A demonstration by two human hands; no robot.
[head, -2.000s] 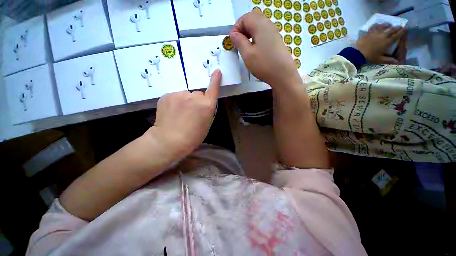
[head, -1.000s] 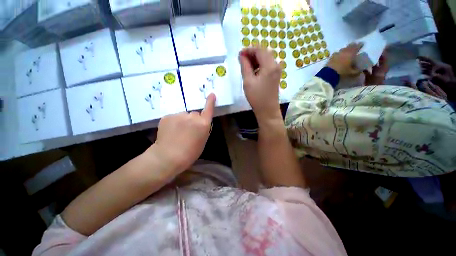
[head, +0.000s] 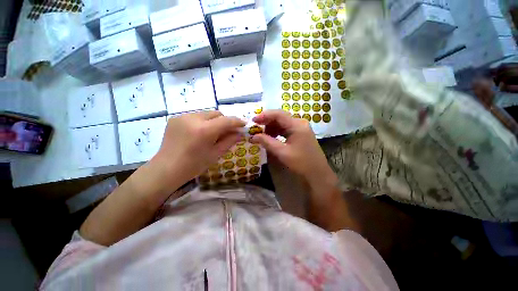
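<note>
My left hand (head: 196,139) holds a sticker sheet (head: 241,159) with rows of gold discs, low at the table's front edge. My right hand (head: 289,139) is at the sheet's upper right corner, thumb and index finger at a gold sticker (head: 255,130). Whether the sticker is off the sheet I cannot tell. Just behind my hands lie white earbud boxes in two rows, one of them at the back right (head: 237,78). The front right box is mostly hidden by my hands, with a bit of gold showing at its corner.
Larger sticker sheets (head: 306,77) lie right of the boxes. More white boxes (head: 182,45) stand behind. A lit smartphone (head: 24,133) is at the left edge. A person's patterned sleeve (head: 420,119) reaches across at right, beside stacked boxes (head: 427,23).
My left hand has left the front box and now holds a sticker sheet. My right hand has come to that sheet. The view shows more of the table, and the other person's sleeve reaches further forward.
</note>
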